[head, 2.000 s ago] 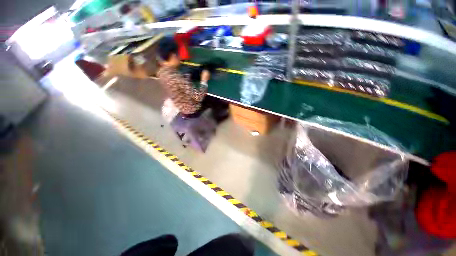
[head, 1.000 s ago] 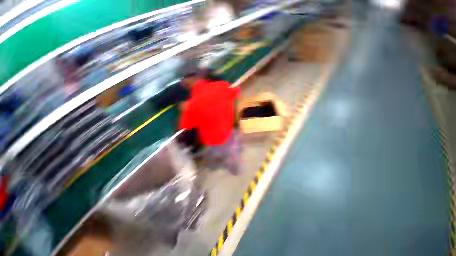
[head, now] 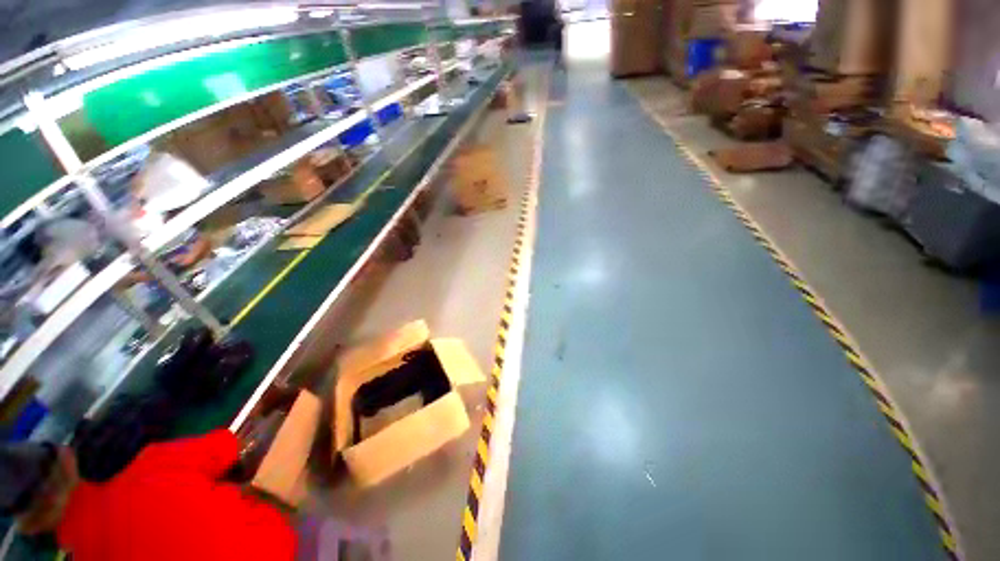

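Neither of my hands is in the picture. Nearest in front of me, at the lower left, an open brown carton [head: 411, 444] stands on the floor with its flaps spread and dark contents inside. Another brown cardboard piece or carton [head: 290, 447] is just left of it, by the belt's edge. Dark bundled items [head: 203, 367] lie on the green belt [head: 269, 310].
A person in red [head: 175, 499] is at the belt, lower left. A green-blue walkway [head: 614, 362] runs ahead between yellow-black striped tapes. A carton [head: 479, 179] stands farther along the line. Cartons [head: 751, 156] and grey bagged items [head: 881, 175] are along the right side.
My view has swung right and moved forward along the walkway. The person in red and the open carton now appear nearer, at the lower left; the clear plastic bag has left the picture.
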